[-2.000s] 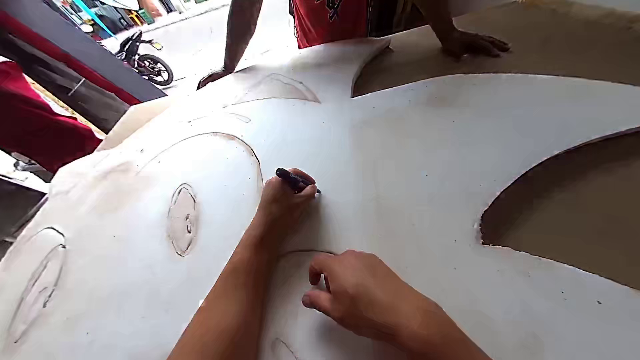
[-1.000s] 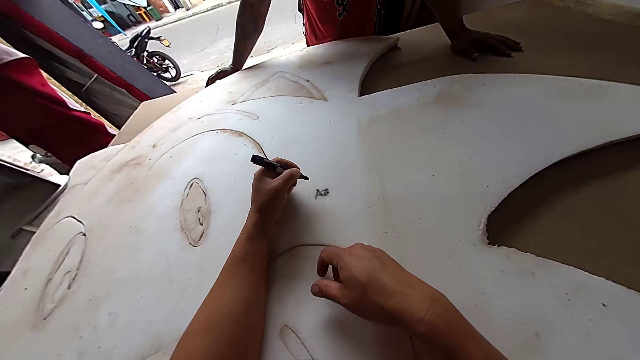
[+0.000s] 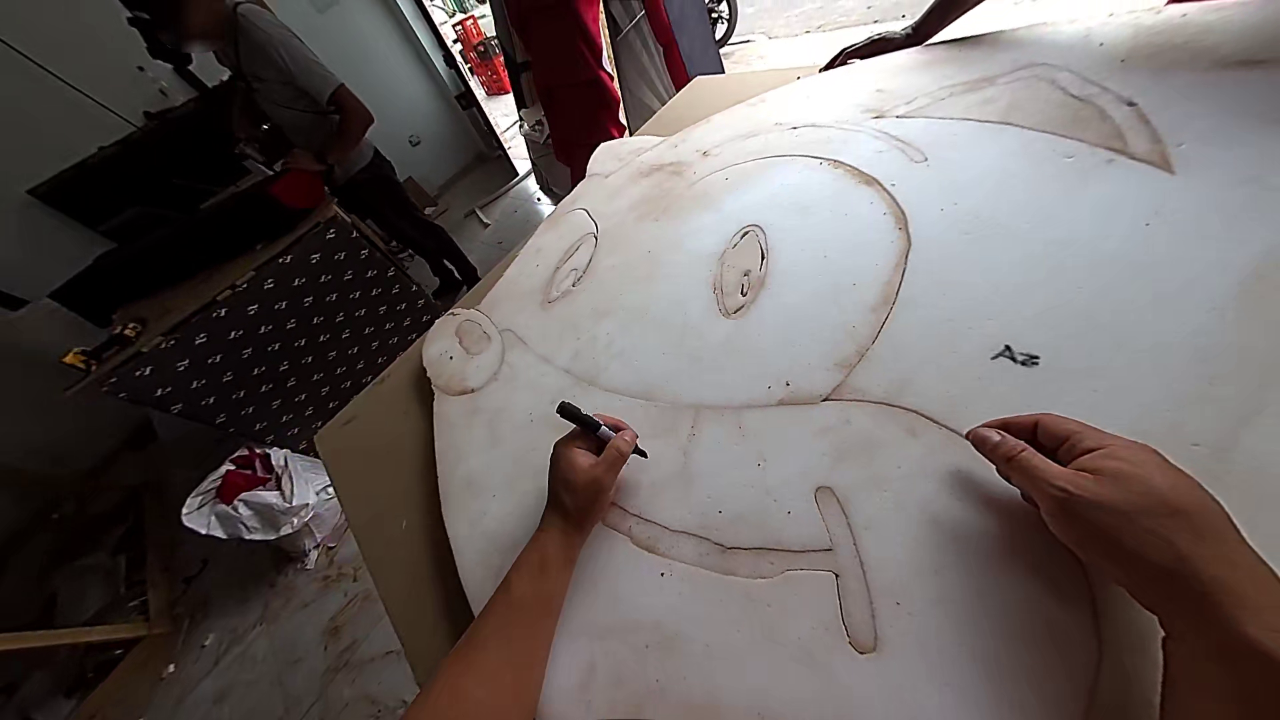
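Observation:
A large white foam cutout (image 3: pixel 1060 230) of a cartoon face, with grooves forming eyes, nose and mouth, fills the middle and right. My left hand (image 3: pixel 590 470) grips a black marker pen (image 3: pixel 590 422), its dark tip pointing right just above the surface, near the left end of the mouth groove (image 3: pixel 730 558). Thumb and fingers bent together, my right hand (image 3: pixel 1080 480) touches the foam at the end of the curved cheek line; whether it pinches an edge is hard to tell. A short black handwritten mark (image 3: pixel 1016 356) lies above that hand.
A brown board (image 3: pixel 375 480) extends under the foam's left side. Beyond are a patterned dark panel (image 3: pixel 290 330), a yellow power tool (image 3: pixel 100 345) and a white bag (image 3: pixel 265 500) on the floor. One person (image 3: pixel 310 110) stands back left; another person's hand (image 3: pixel 870 48) rests on the foam's far edge.
The view has swung left. My left hand has moved with the marker from beside the handwritten mark to the mouth area. That mark appeared between the two earlier frames.

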